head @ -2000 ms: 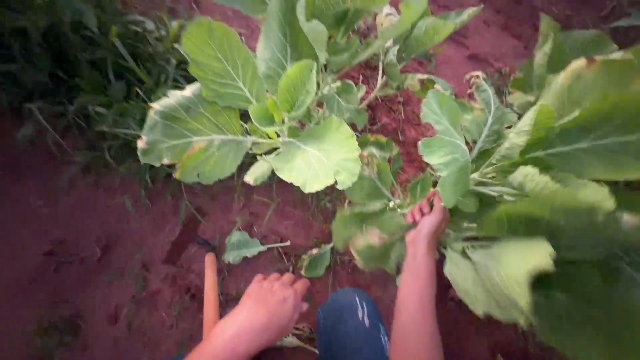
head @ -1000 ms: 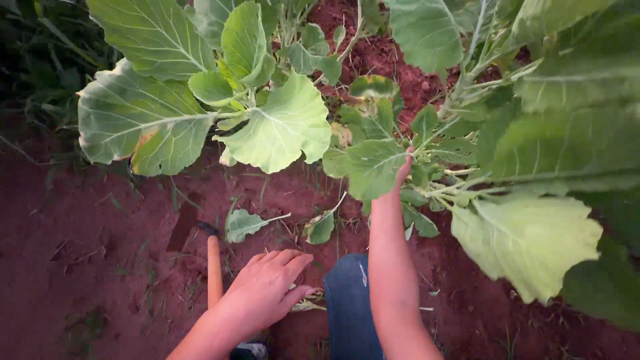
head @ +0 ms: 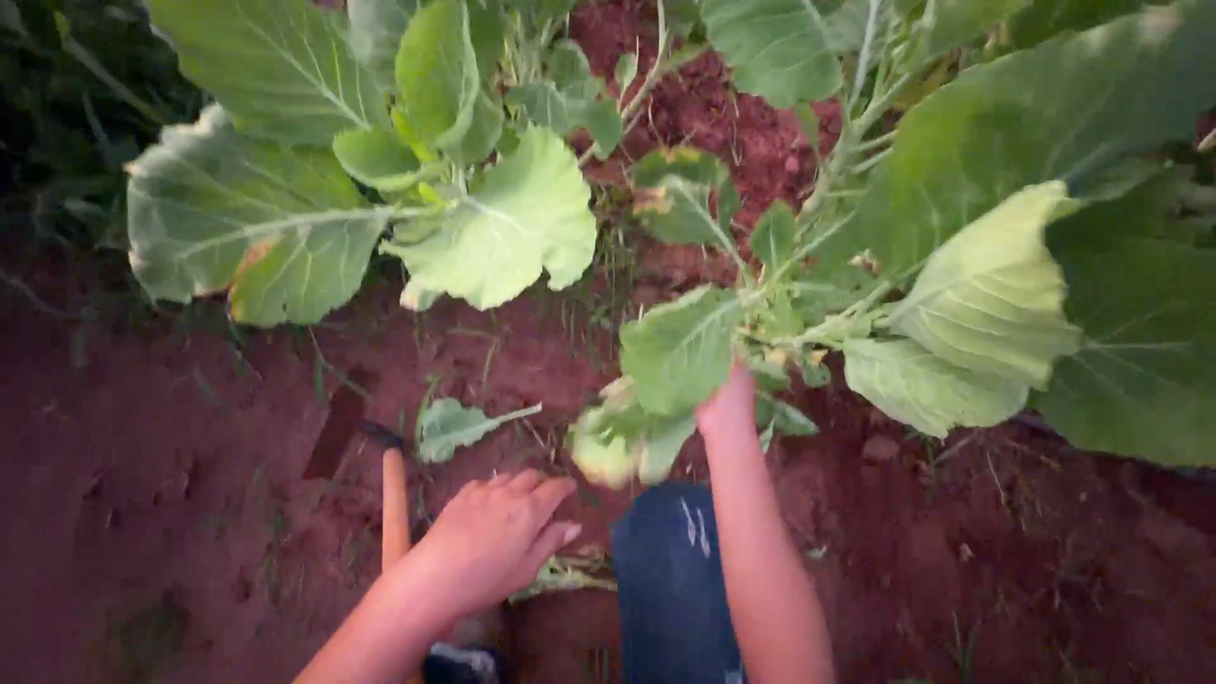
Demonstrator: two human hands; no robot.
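Note:
My left hand [head: 503, 532] hangs over the soil at the lower middle, palm down with the fingers slightly bent and nothing seen in it. My right hand [head: 730, 394] reaches in under a leaf at the base of the right leafy plant [head: 817, 328]; its fingers are hidden by leaves, so its hold cannot be told. Pale, yellowing leaves [head: 613, 442] hang just left of that wrist. A detached green leaf [head: 465, 427] lies on the soil above my left hand. Beside my left forearm is a hoe-like tool with an orange-brown wooden handle [head: 395, 508] and a dark blade [head: 337, 432].
Another broad-leaved plant [head: 456, 204] spreads at the upper left, with dark grass and weeds [head: 76, 123] beyond it. Reddish soil [head: 190, 494] surrounds the plants. My knee in blue jeans [head: 674, 579] is between my arms, and a dark shoe [head: 461, 662] shows at the bottom edge.
My right hand has gone from showing its fingers near the stems to being largely covered by leaves. Yellowing leaves now show beside that wrist. My left hand stays low over the soil.

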